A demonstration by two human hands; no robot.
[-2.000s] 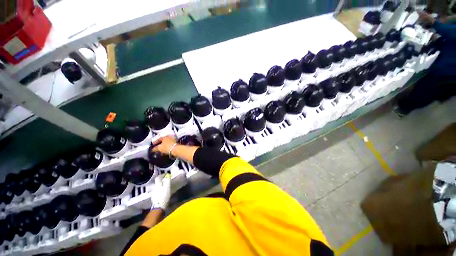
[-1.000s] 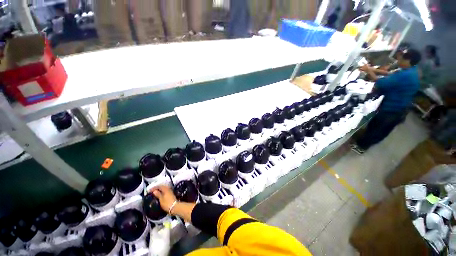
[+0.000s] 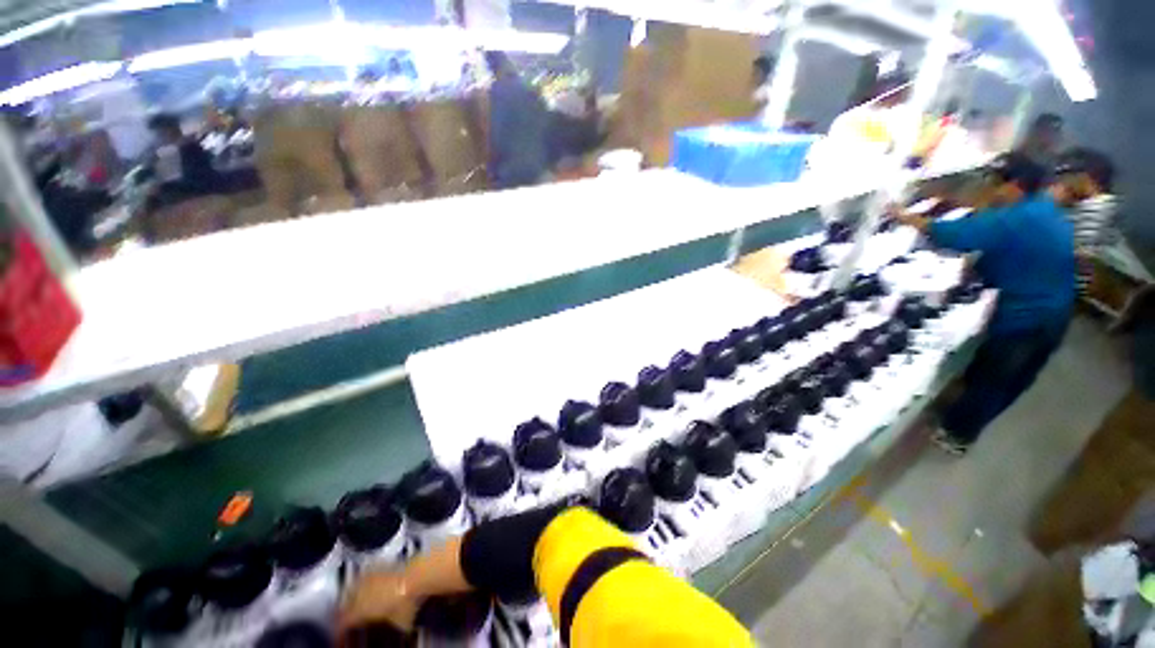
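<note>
Two long rows of dome cameras (image 3: 626, 498), glossy black balls on white bodies, run from the lower left to the far right. My right hand (image 3: 380, 603), bare and blurred, is low in the picture, over the near row at the lower left. Its fingers lie on or beside a black ball near the bottom edge; blur and darkness hide whether they grip it. My right sleeve covers part of the near row. My left hand is not in the picture.
A white board (image 3: 595, 361) lies behind the rows. A raised white shelf (image 3: 380, 247) holds a red box (image 3: 32, 310) and a blue crate (image 3: 741, 155). A metal post (image 3: 70, 538) stands at lower left. A person (image 3: 1020, 272) in blue stands at the far right end.
The view has tilted up, so the rows sit lower. My right hand is now near the bottom edge, blurred. My gloved left hand has gone out of the picture.
</note>
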